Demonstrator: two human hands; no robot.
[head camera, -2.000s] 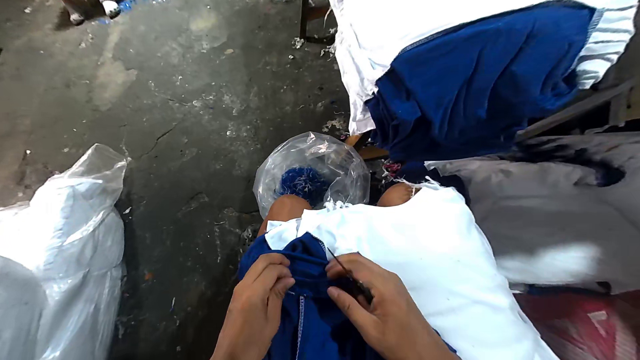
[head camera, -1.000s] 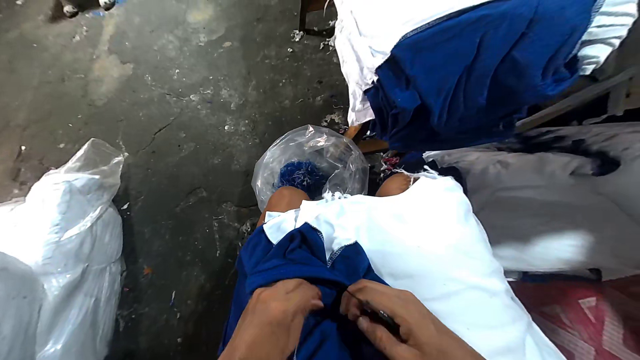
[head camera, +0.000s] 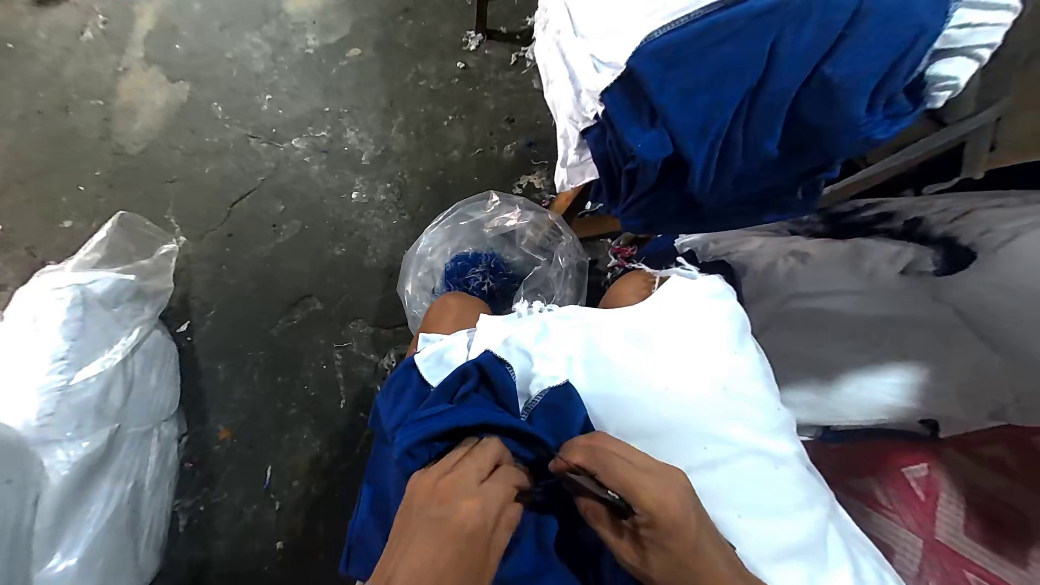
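Observation:
A blue and white garment with overlock seams lies over my lap, its white part spread to the right. My left hand pinches a fold of the blue cloth. Close beside it, my right hand holds a small dark metal tool, perhaps thread snips, at the same blue cloth. The fingers and the folds hide the tool's tip. Past my knees stands a clear plastic bag with a bundle of blue thread scraps in it.
White goods in clear plastic lie on the concrete floor at left. Blue and white garments hang over a stand at upper right. A greyish-white cloth heap and a red patterned bag lie at right.
Both hands have moved lower on the blue cloth since the earliest frame, and its folds have shifted. The dark tool shows more plainly in my right hand.

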